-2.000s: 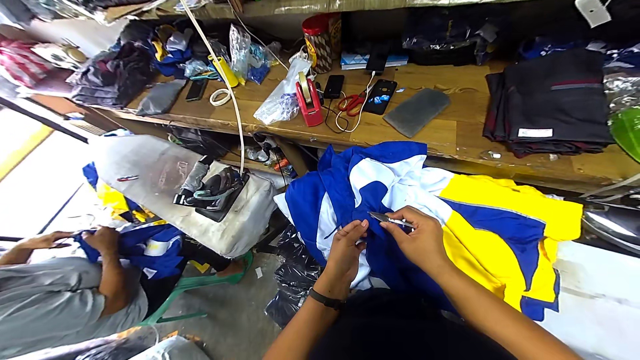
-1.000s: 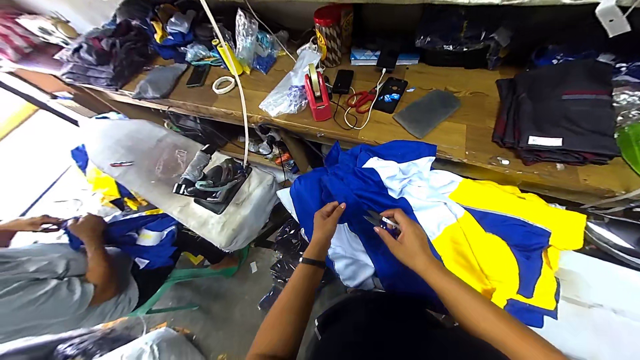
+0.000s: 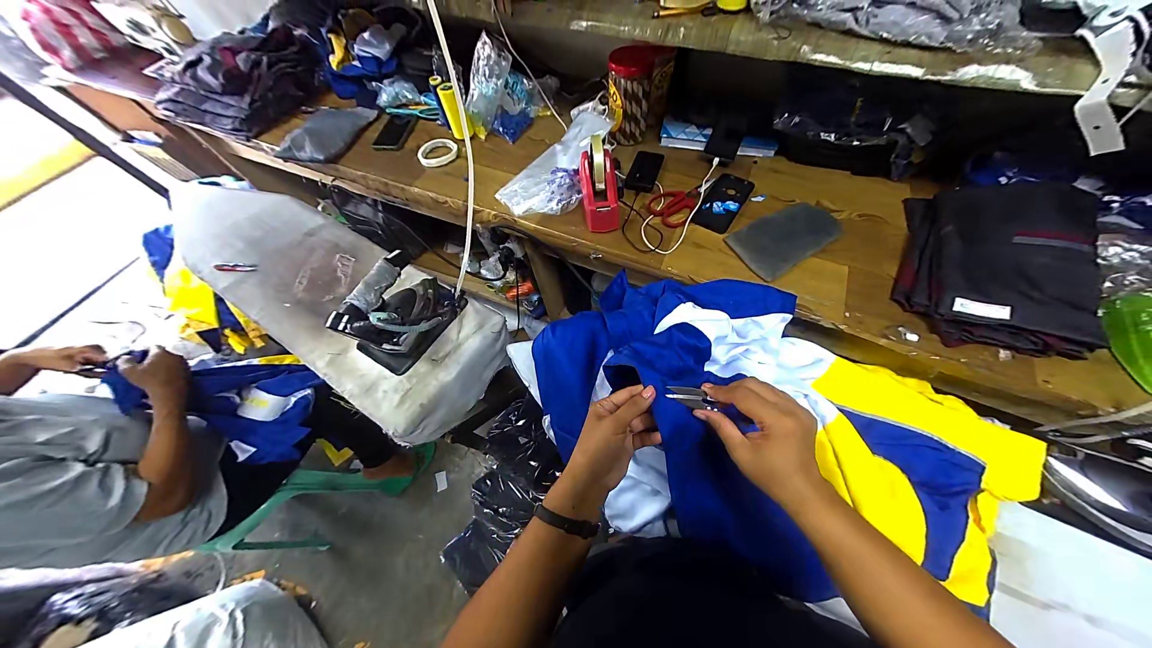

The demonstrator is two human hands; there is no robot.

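A blue, white and yellow garment (image 3: 877,396) is spread in front of me, partly over the lower edge of the wooden shelf. My left hand (image 3: 621,427) pinches an edge of its blue cloth between thumb and fingers. In my right hand (image 3: 756,427) is a small pair of thread snips (image 3: 688,397), blades pointing left toward the pinched cloth. The blades look slightly apart; whether they touch the cloth I cannot tell. A dark band circles my left wrist.
An iron (image 3: 400,319) rests on a padded ironing board (image 3: 270,256). On the wooden shelf (image 3: 837,261) are a red tape dispenser (image 3: 598,187), red-handled scissors (image 3: 670,207), phones and folded dark clothes (image 3: 999,261). At left a person (image 3: 99,468) handles similar cloth, beside a green stool (image 3: 297,495).
My left hand has gone from lying more apart from the snips to pinching cloth close to their blades. The snips, angled in the earlier view, now point nearly straight left.
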